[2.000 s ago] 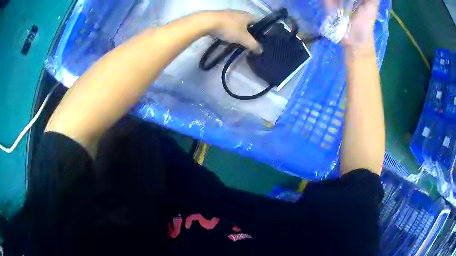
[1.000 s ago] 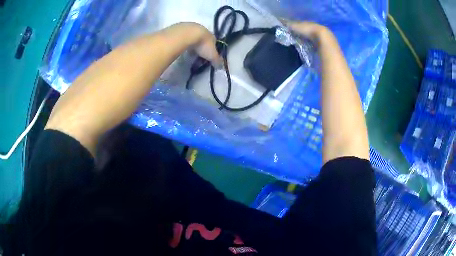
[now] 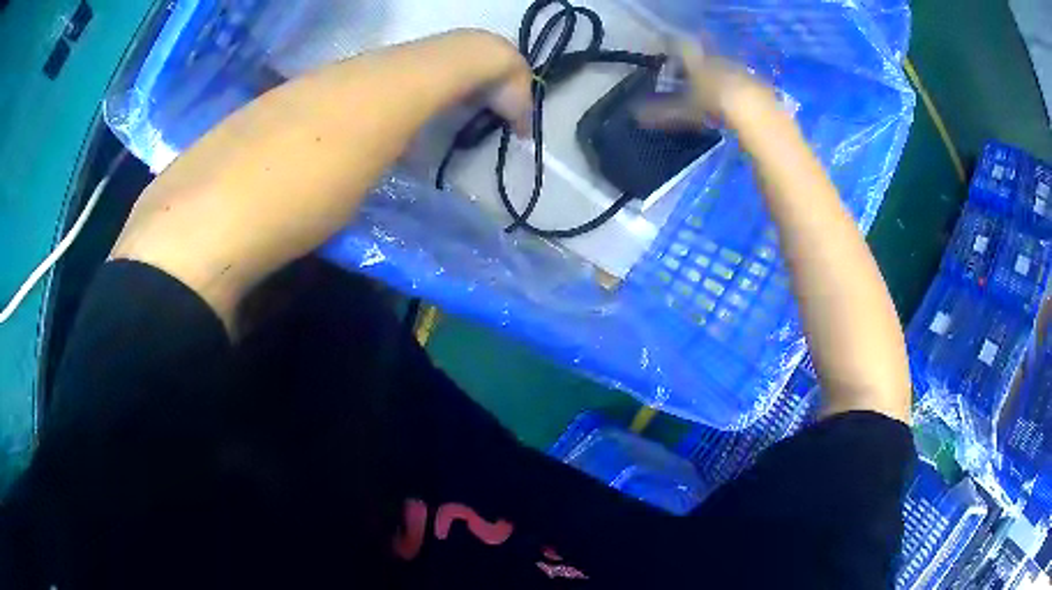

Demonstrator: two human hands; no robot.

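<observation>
A black adapter unit (image 3: 646, 144) with a white edge lies at the right of a pale sheet (image 3: 346, 37) inside a blue crate (image 3: 704, 271) lined with clear film. Its black cord (image 3: 538, 173) lies in loops to its left, with a small yellow tie. My left hand (image 3: 508, 95) is at the cord loops, fingers partly hidden; its grip cannot be told. My right hand (image 3: 698, 98) is blurred over the unit's upper right part. It touches or hovers over it; its grip cannot be told.
Clear film (image 3: 461, 271) hangs over the crate's near rim. More blue crates (image 3: 969, 311) stand on the green floor at the right and below. A green surface (image 3: 46, 150) with small black pieces and a white cord (image 3: 72, 236) are at the left.
The unit has gone from my left hand to lying in the crate. My left hand has moved to the cord. My right hand has left the clear plastic bundle and come to the unit.
</observation>
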